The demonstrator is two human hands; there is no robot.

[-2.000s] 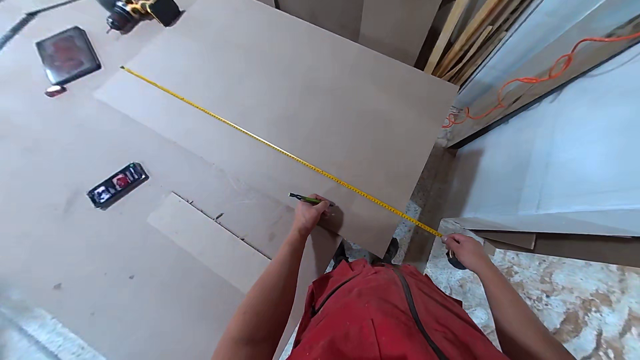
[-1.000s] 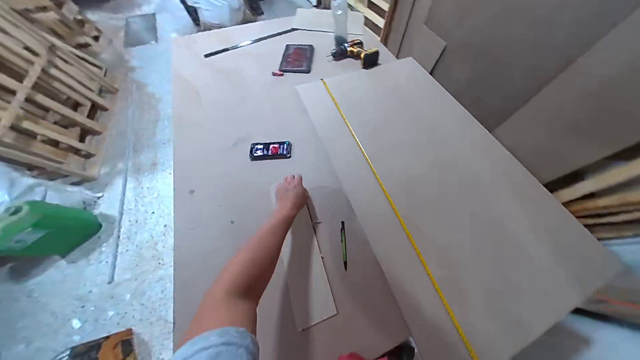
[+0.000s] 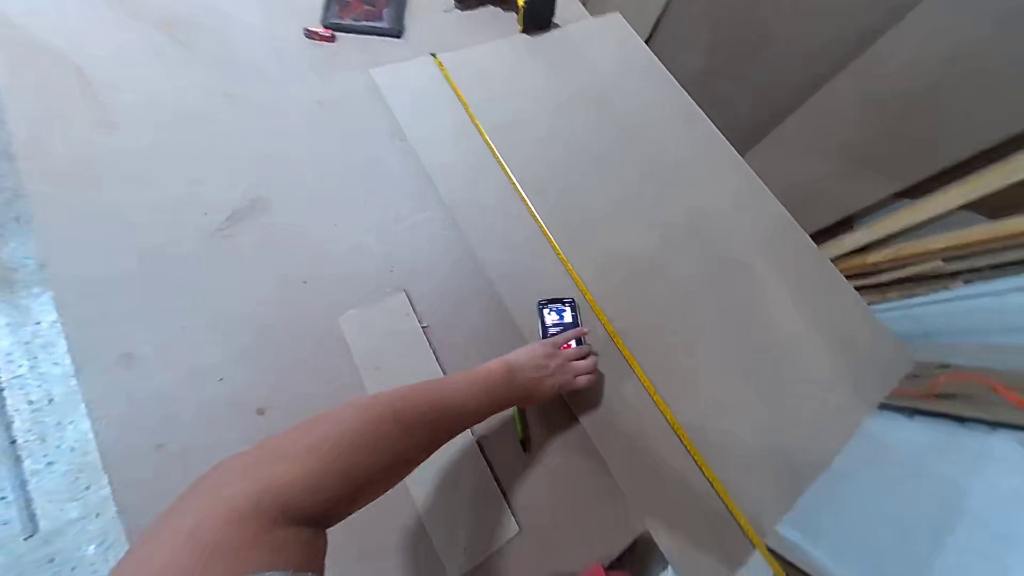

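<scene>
My left hand [image 3: 554, 370] rests over the lower part of a lit smartphone [image 3: 558, 315], its index finger on the screen; whether it grips the phone I cannot tell. The phone lies at the left edge of a large board [image 3: 688, 240]. Across that board runs an extended yellow tape measure [image 3: 560, 254], from the far edge to the bottom right. A green and black marking pen or pencil [image 3: 521, 428] lies just below my left forearm. Under the forearm is a narrow board strip [image 3: 464, 496]. My right hand is out of view.
A dark flat case [image 3: 364, 16] and a small red object [image 3: 319, 34] lie at the back left. Part of a yellow and black power tool [image 3: 536, 14] shows at the back. Wood strips [image 3: 936, 240] and an orange cord [image 3: 960, 380] are at the right.
The phone, earlier on the work surface beyond the strip, now lies on the large board under my left hand. The pen, held two seconds ago, was lying down one second ago. The view has swung.
</scene>
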